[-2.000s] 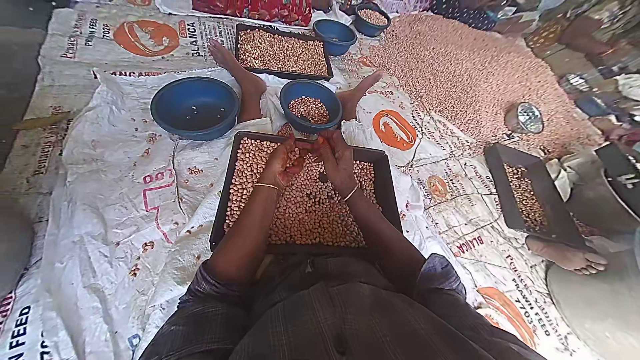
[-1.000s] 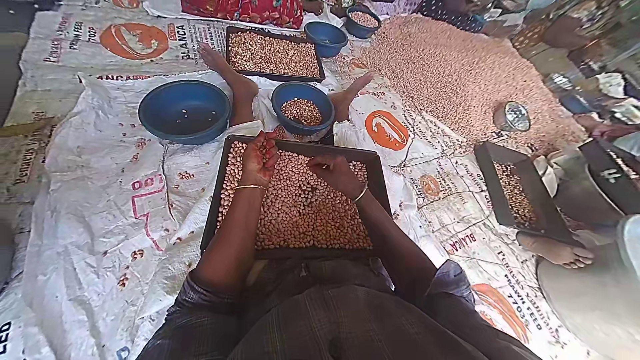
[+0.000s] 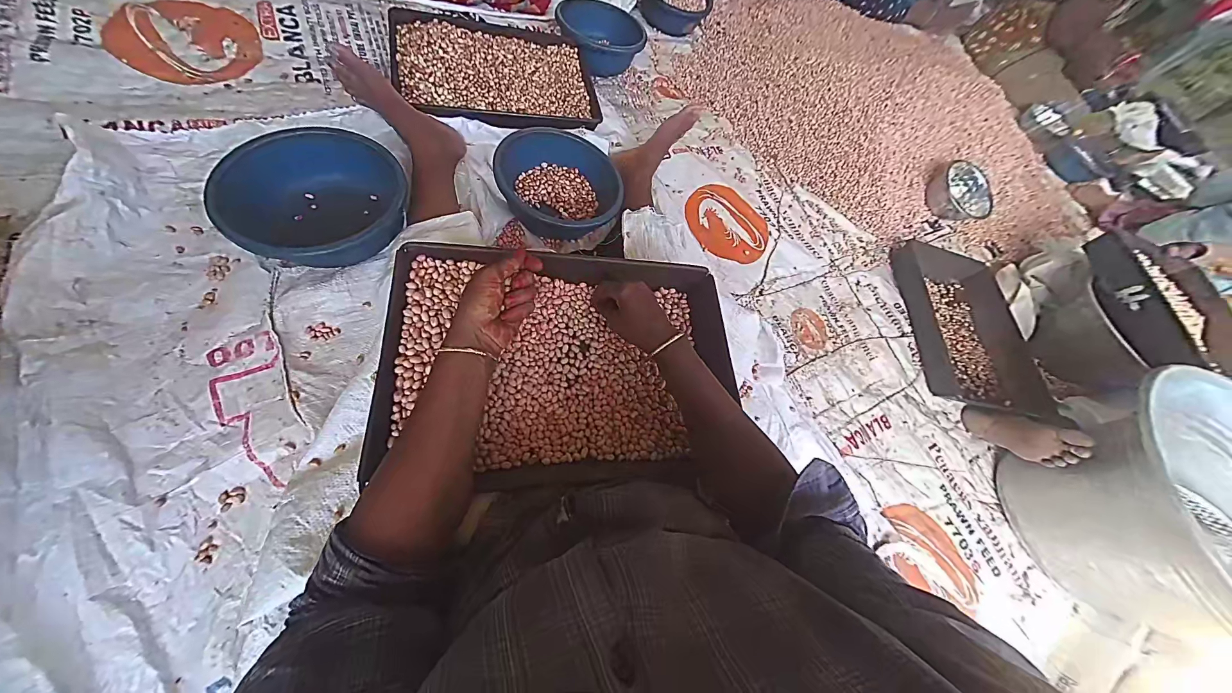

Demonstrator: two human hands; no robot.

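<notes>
A black rectangular tray [image 3: 715, 322] full of shelled peanuts [image 3: 568, 414] lies across my lap. My left hand [image 3: 498, 306] is curled over the tray's far left part, fingers bunched; whether a nut is between them cannot be told. My right hand [image 3: 632, 313] is over the peanuts on the right, its fingertips turned down and in shadow, so its grip is hidden. Just past the tray's far edge, between my feet, is a blue plastic bowl [image 3: 558, 221] with reddish nuts. A larger blue basin [image 3: 306, 197] at the left holds a few small bits.
Beyond my feet lie another black tray of nuts [image 3: 496, 72] and a blue bowl [image 3: 602, 38]. A large heap of peanuts [image 3: 818, 106] with a metal bowl [image 3: 960, 191] spreads at upper right. At right are a black tray [image 3: 972, 332], another person's foot [image 3: 1030, 438] and a metal vessel [image 3: 1088, 520].
Two seconds ago my hands were together at the tray's far edge. They have since moved apart, my right hand going right and over the nuts.
</notes>
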